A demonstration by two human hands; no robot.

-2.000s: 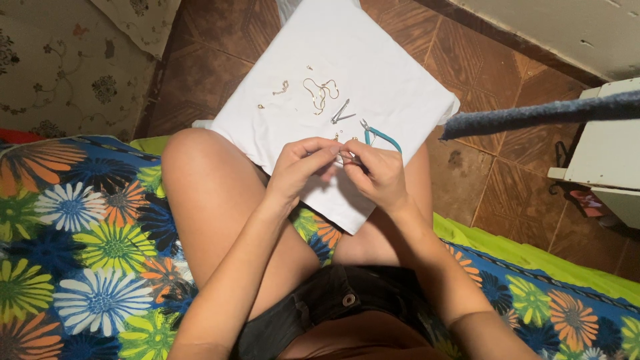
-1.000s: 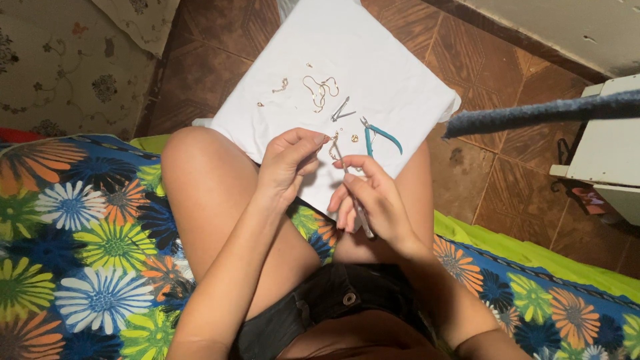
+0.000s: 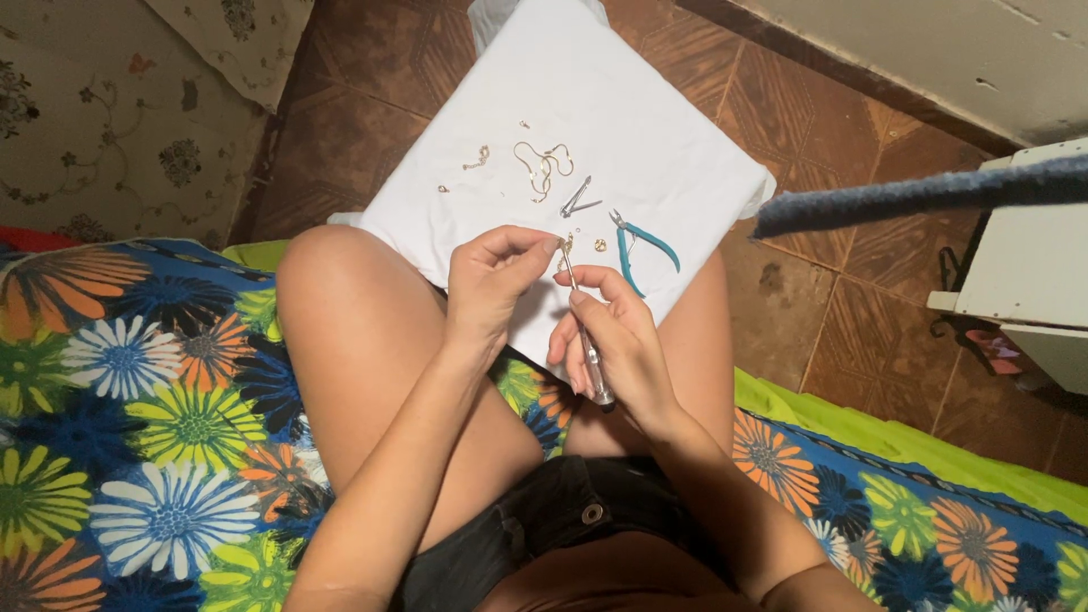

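Note:
My left hand (image 3: 503, 276) pinches a small gold-coloured chain (image 3: 568, 246) between thumb and forefinger. In my right hand (image 3: 614, 327) is a thin screwdriver-like tool with a clear handle (image 3: 593, 365), its shaft tip touching or very near the chain at my left fingertips. Beyond my hands, on a white cloth, lie an open nail clipper (image 3: 578, 200) and cutting pliers with teal handles (image 3: 631, 246). A small round gold piece (image 3: 600, 245) sits left of the pliers. Farther up are a longer gold chain (image 3: 540, 170) and a short chain piece (image 3: 478, 159).
The white-cloth-covered surface (image 3: 629, 110) rests across my knees, above a tiled floor (image 3: 782, 314). A flower-patterned cover (image 3: 170, 425) lies under my legs. A dark blue fuzzy bar (image 3: 918, 195) juts in from the right, before white furniture (image 3: 1028, 246).
Two seconds ago my hands were together; now they are slightly apart. The clear-handled tool has come into view in my right hand. Its shaft now points up to my left fingertips.

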